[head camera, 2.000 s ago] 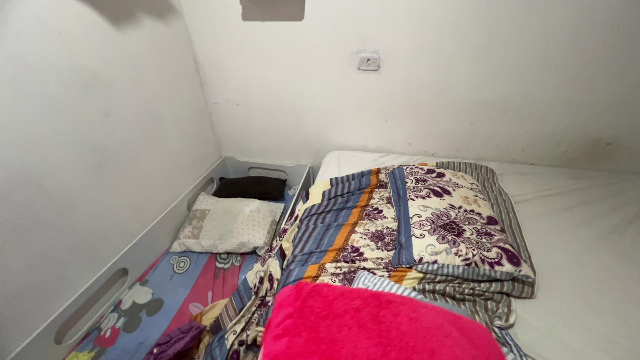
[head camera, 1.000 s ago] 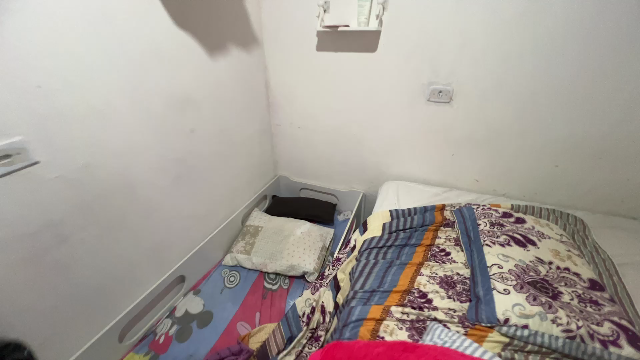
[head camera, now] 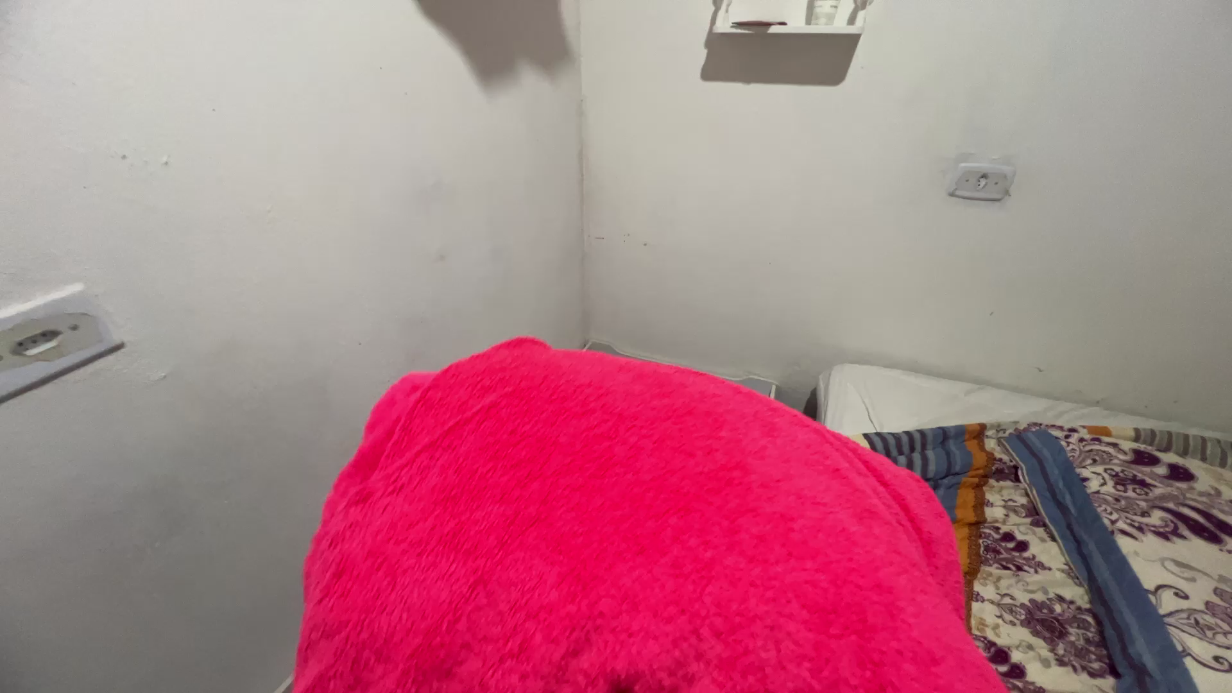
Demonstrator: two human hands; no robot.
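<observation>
A bright pink plush cloth or cushion [head camera: 635, 520] fills the lower middle of the head view, close to the camera. Neither of my hands shows, so what they hold or touch cannot be seen. Right of the pink plush lies patterned bedding [head camera: 1049, 577] with purple, blue and orange parts, on a bed with a white sheet [head camera: 895, 397]. Behind the plush, only a thin strip of the grey frame [head camera: 760, 385] of the low bed in the corner is visible; the rest of that bed is hidden.
Two white walls meet behind the beds. A wall socket [head camera: 982, 180] is on the right wall and another socket [head camera: 43, 339] on the left wall. A small white shelf [head camera: 789, 29] with a few items hangs at the top.
The pink plush has risen and now covers the low bed, whose pillow and patterned sheet showed earlier. The view has swung to the left.
</observation>
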